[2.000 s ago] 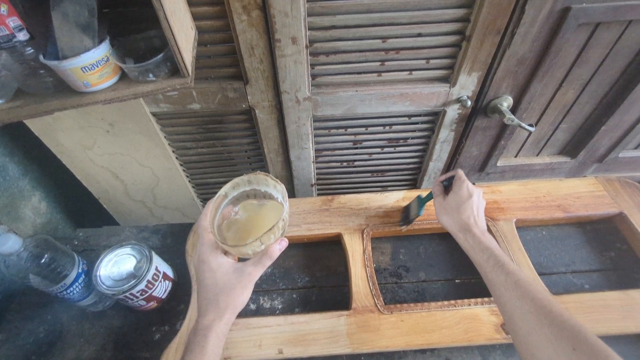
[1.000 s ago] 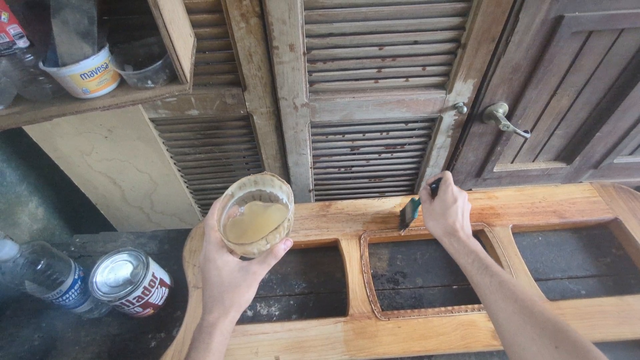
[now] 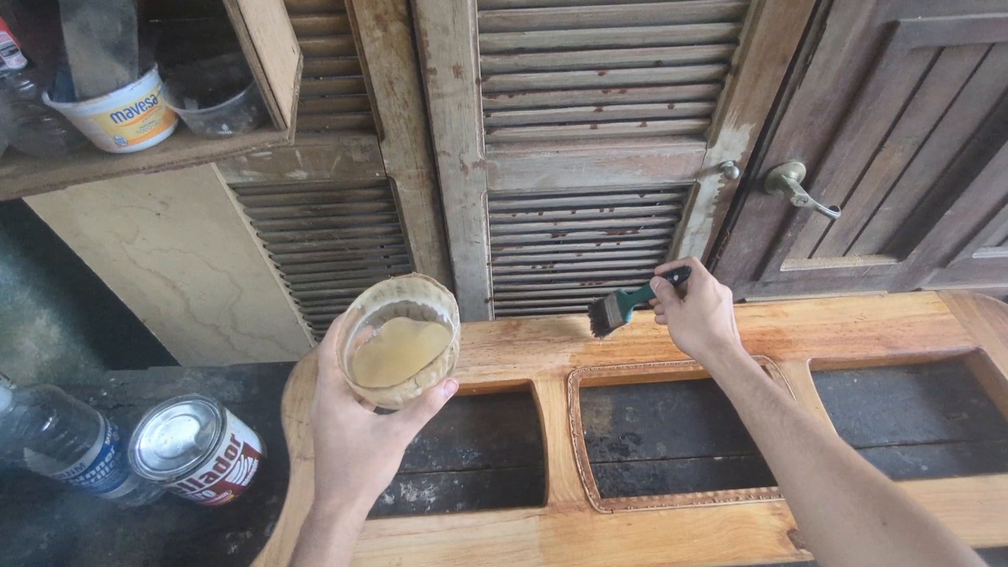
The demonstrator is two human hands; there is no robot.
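Observation:
My left hand (image 3: pixel 370 433) holds a round cup (image 3: pixel 400 339) with a rough, pale rim and cloudy yellowish liquid inside, above the left end of a wooden frame (image 3: pixel 543 531). Between the thumb and fingers of my right hand (image 3: pixel 697 311) is the handle of a green paintbrush (image 3: pixel 618 309), its dark bristles pointing down-left at the frame's far rail. The frame lies flat and has several rectangular openings; a carved border runs around the middle one. The far rail looks darker and glossier in places than the pale wood near the left.
A metal can (image 3: pixel 197 449) with a red and white label and a clear plastic bottle (image 3: pixel 71 445) stand on the dark tabletop (image 3: pixel 228 394) at left. Plastic tubs (image 3: pixel 130 114) sit on a shelf at upper left. Louvered doors (image 3: pixel 591 165) and a panelled door with a lever handle (image 3: pixel 799 189) stand behind the frame.
The brush has stayed near the far rail, with its bristles turned somewhat differently. My left hand still holds the cup in about the same place.

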